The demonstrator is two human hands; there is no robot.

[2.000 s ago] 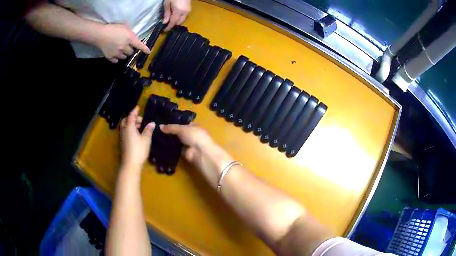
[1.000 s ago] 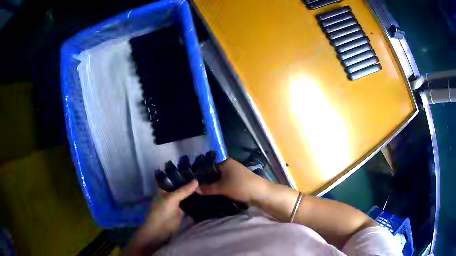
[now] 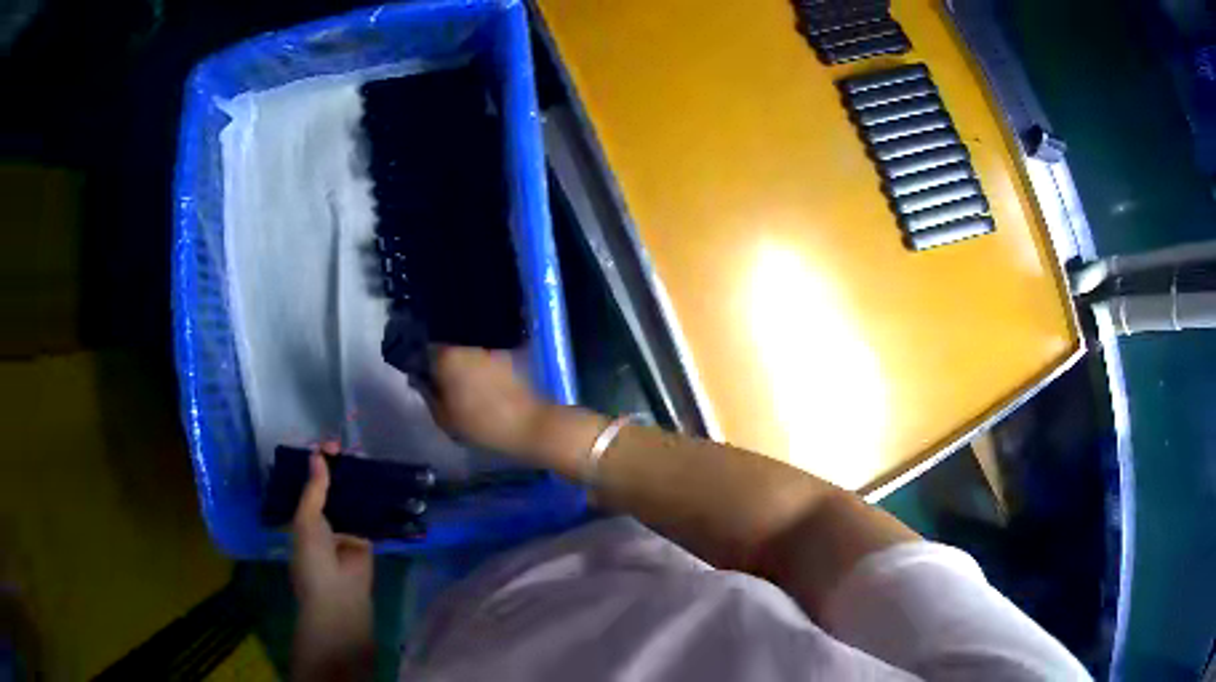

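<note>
The blue crate (image 3: pixel 547 287) has a white liner sheet (image 3: pixel 287 267) inside. A long row of black handles (image 3: pixel 447 200) lies side by side on the liner, along the crate's right part. My left hand (image 3: pixel 320 546) holds a small bunch of black handles (image 3: pixel 360 496) over the crate's near left corner. My right hand (image 3: pixel 483 397) is at the near end of the row, its fingers on a dark part (image 3: pixel 404 346); the fingertips are partly hidden.
The yellow tray (image 3: pixel 694 173) is right of the crate, with a row of black handles (image 3: pixel 920 153) and another group (image 3: pixel 854 27) at its far end. A metal rail with pipes (image 3: pixel 1154 313) runs beyond it. A yellow surface (image 3: pixel 80 506) shows at the left.
My hands went from the tray to the crate with a bunch of handles. They have now moved apart: my left hand keeps several handles at the left, my right hand reached forward to the row.
</note>
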